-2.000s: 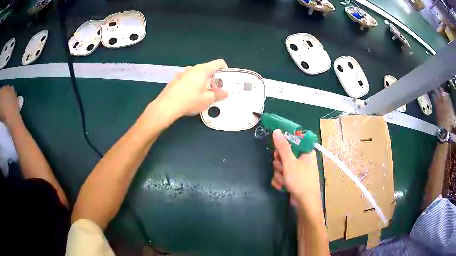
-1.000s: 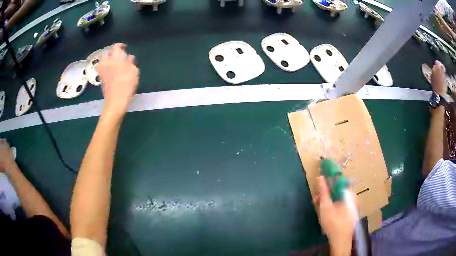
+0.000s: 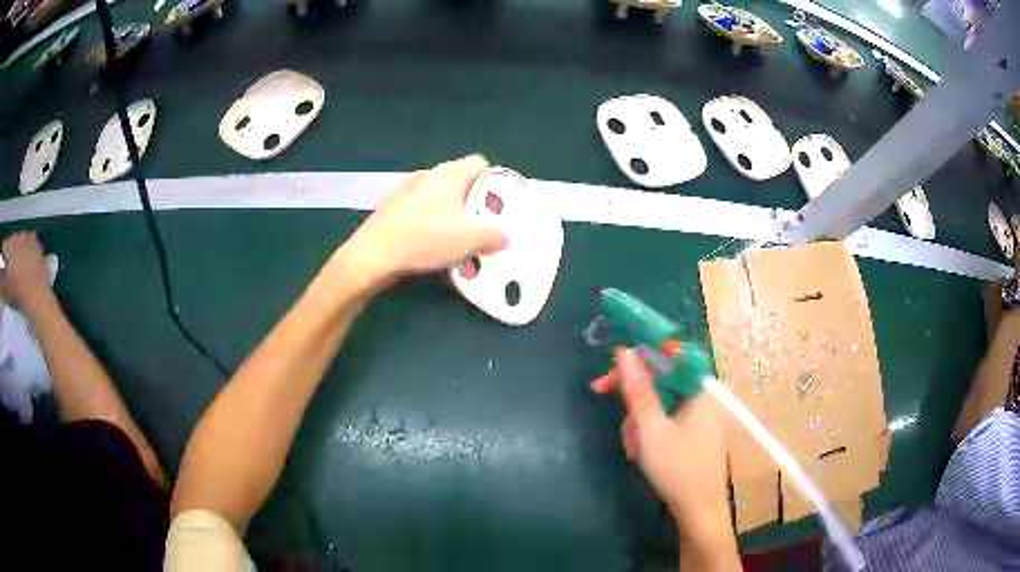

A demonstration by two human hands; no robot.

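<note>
An off-white plastic cover (image 3: 523, 248) with dark holes is held tilted over the bench edge and white strip. My left hand (image 3: 431, 223) grips it by its left and upper side, and the fingers hide part of it. My right hand (image 3: 671, 441) holds the green hot glue gun (image 3: 654, 335) to the right of the cover. The nozzle points up and left, apart from the cover. A translucent white glue stick (image 3: 783, 464) runs out of the back of the gun. Fine clear glue strings hang near the nozzle.
More covers (image 3: 651, 140) lie on the dark green conveyor behind the white strip (image 3: 291, 191). Part-built units (image 3: 738, 25) stand along the far belt. A glue-spotted cardboard mat (image 3: 800, 369) lies at the right, below a grey metal post (image 3: 917, 140). A black cable (image 3: 162, 268) hangs at the left. Neighbours' arms show at both sides.
My left hand has come back from the conveyor at the left with a cover. My right hand has lifted the glue gun off the cardboard and moved it left, towards the cover.
</note>
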